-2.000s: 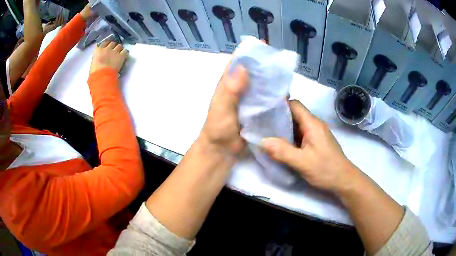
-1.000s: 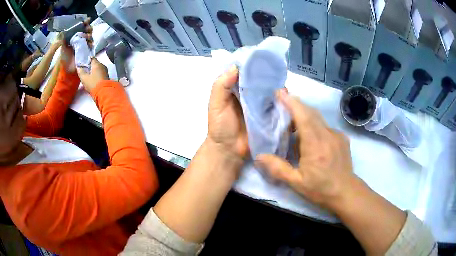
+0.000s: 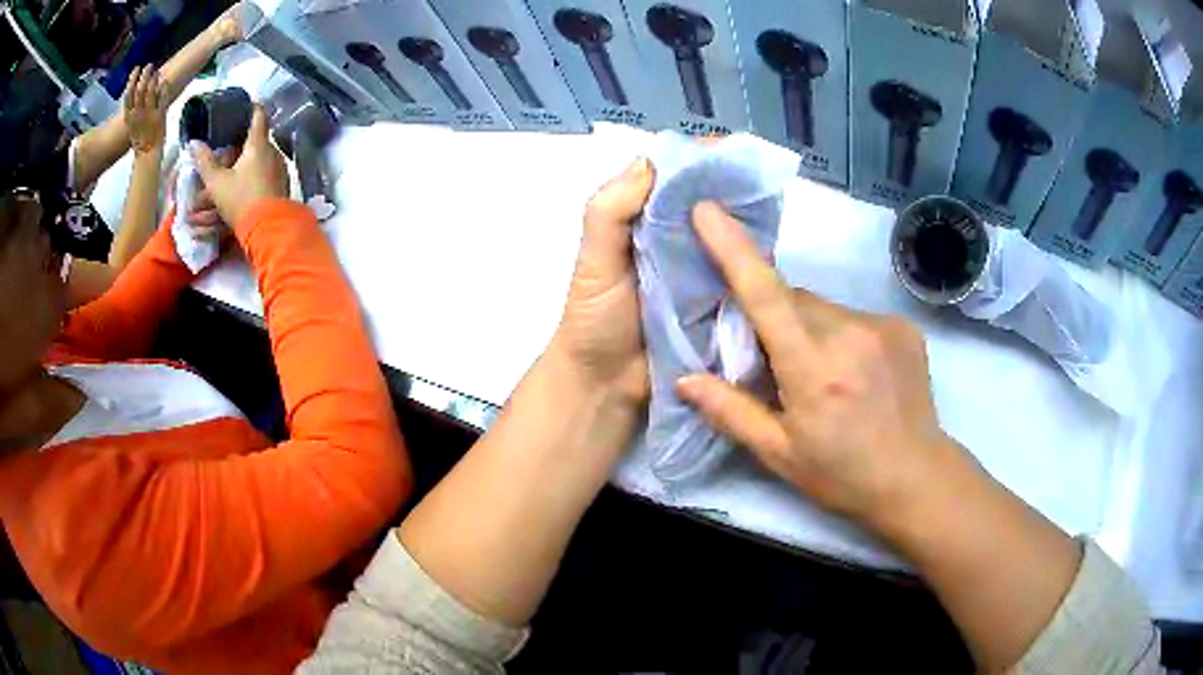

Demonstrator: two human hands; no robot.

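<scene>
A hair dryer in a whitish translucent bag [image 3: 686, 284] is held upright over the front of the bench, its darker round head at the top showing through. My left hand [image 3: 610, 297] is closed around its left side, thumb up near the head. My right hand [image 3: 831, 382] lies against its right side, index finger pressed on the bag just below the head and thumb on the lower part. Another bagged hair dryer [image 3: 1042, 310] lies to the right, its dark round ribbed end [image 3: 939, 251] sticking out of the bag.
Tall retail boxes [image 3: 792, 86] stand in a row along the back of the white-covered bench [image 3: 449, 251]. At the left, a person in an orange sleeve [image 3: 310, 330] holds a dark dryer [image 3: 218, 119] partly in a bag. Whitish bag material [image 3: 1174, 448] lies at the right end.
The bagged dryer has turned slightly in my left hand, its bag folded closer. My right index finger has moved up onto the head area. The neighbour now holds a dryer and bag.
</scene>
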